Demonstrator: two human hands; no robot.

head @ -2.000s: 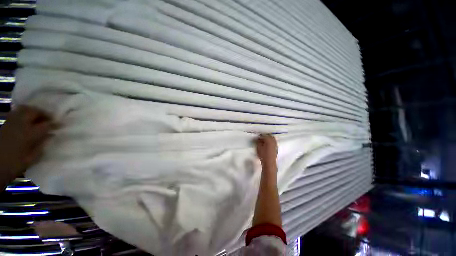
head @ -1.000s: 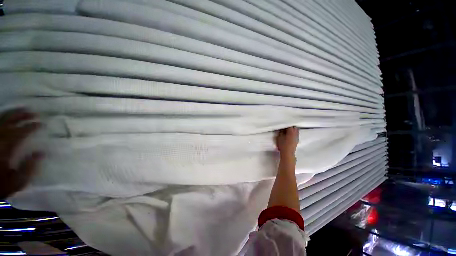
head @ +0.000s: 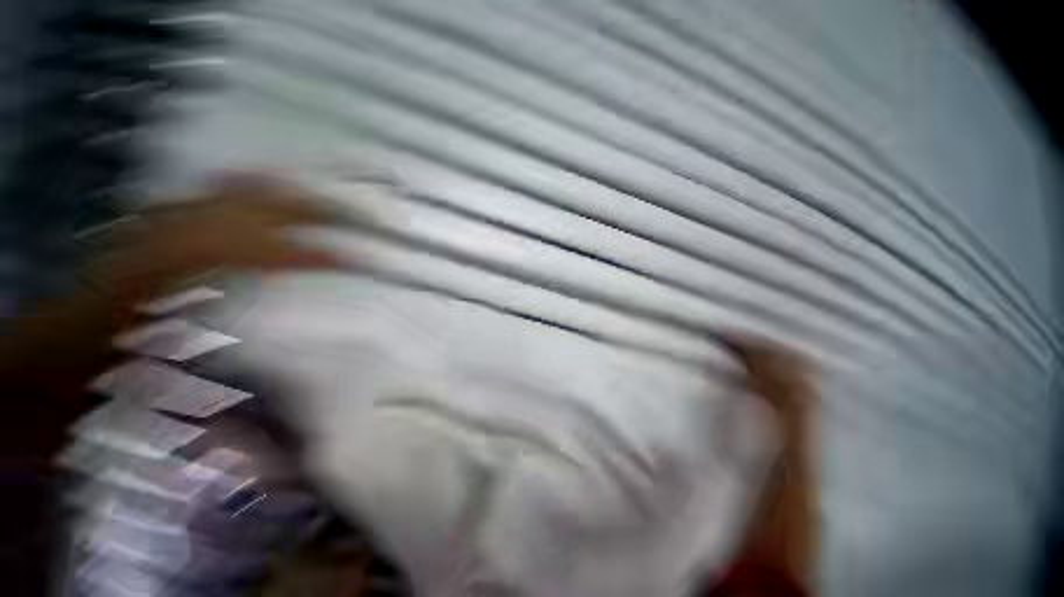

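The frame is strongly blurred. A white cloth [head: 560, 397] lies over the rack, smooth above and in loose wrinkles towards the bottom middle. Long white ridges [head: 653, 198] with dark grooves run from upper left to right. My left hand [head: 263, 222] is at the cloth's left edge, its fingers pointing right along a ridge; its grip is too blurred to read. My right hand [head: 770, 367] is at the lower right, its fingertips at a groove between ridges. Whether it pinches cloth is hidden by blur.
Shiny metal tube ends [head: 187, 391] show at the left beside and below my left arm. A blurred purplish and brownish patch [head: 251, 496] lies at the lower left. The upper left and the upper right corner are dark.
The view has turned, so the ridges slope down to the right. My left hand has come further into view onto the cloth edge. My right hand appears further right and lower.
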